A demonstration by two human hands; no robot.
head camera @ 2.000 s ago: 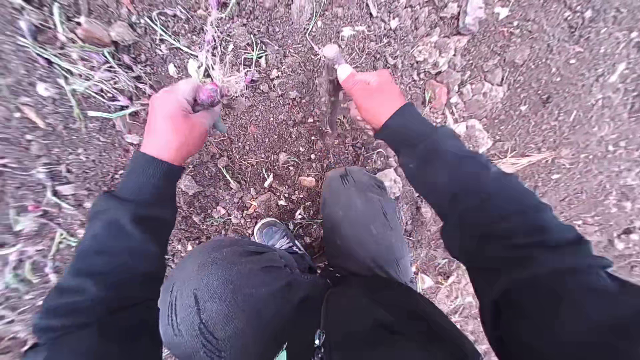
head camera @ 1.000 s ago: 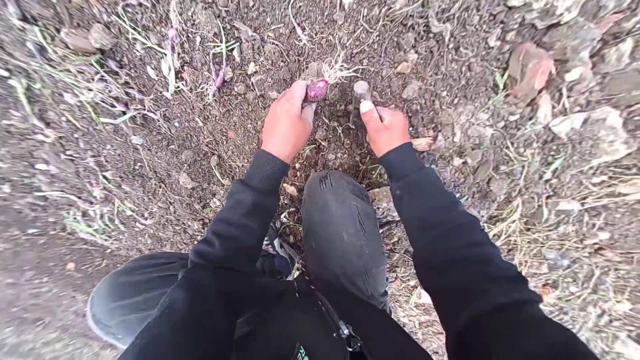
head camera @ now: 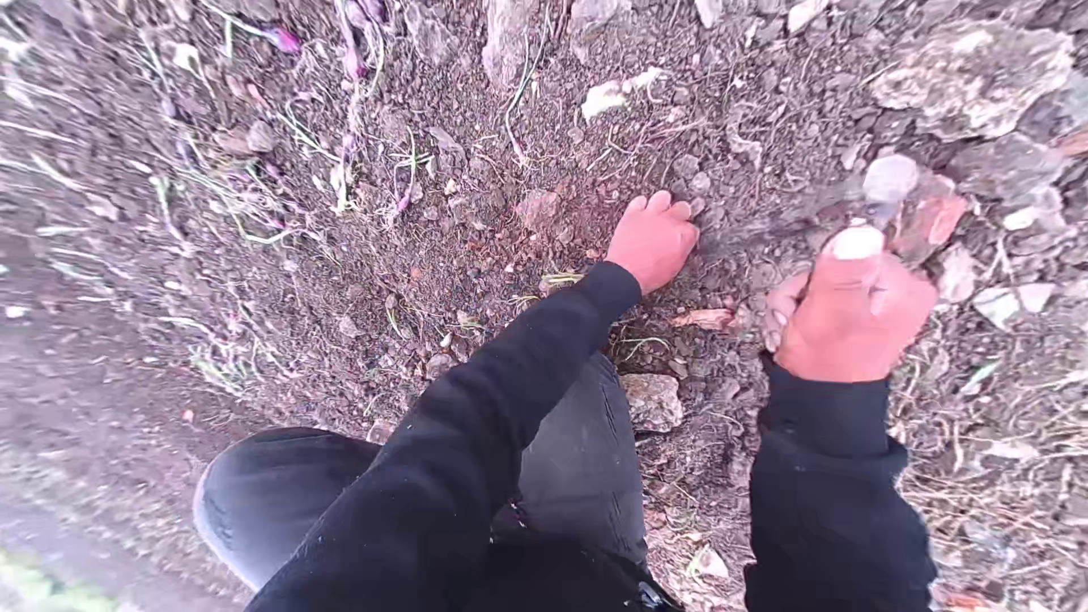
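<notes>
My left hand (head camera: pixel 653 242) is on the dark soil near the middle of the view, its fingers curled down; whether anything is under them is hidden. To its right, my right hand (head camera: pixel 854 306) grips a hand tool by its handle (head camera: pixel 890 178), whose pale rounded end sticks up past the thumb. The tool's dark blade (head camera: pixel 765 231) is blurred and points left toward my left hand. Small red onions lie on the ground at the upper left, one bright purple bulb (head camera: pixel 285 40) and another thin one (head camera: pixel 404 200) with green leaves.
A large rough rock (head camera: pixel 977 76) lies at the upper right, with a reddish stone (head camera: pixel 931 217) just behind my right hand. Another stone (head camera: pixel 653 401) sits beside my knee. Dry roots and straw (head camera: pixel 1011 416) cover the right side.
The red onion seen in my left hand earlier no longer shows there. That hand is now down at the soil, and my right hand has moved away from it to the right, still holding the tool.
</notes>
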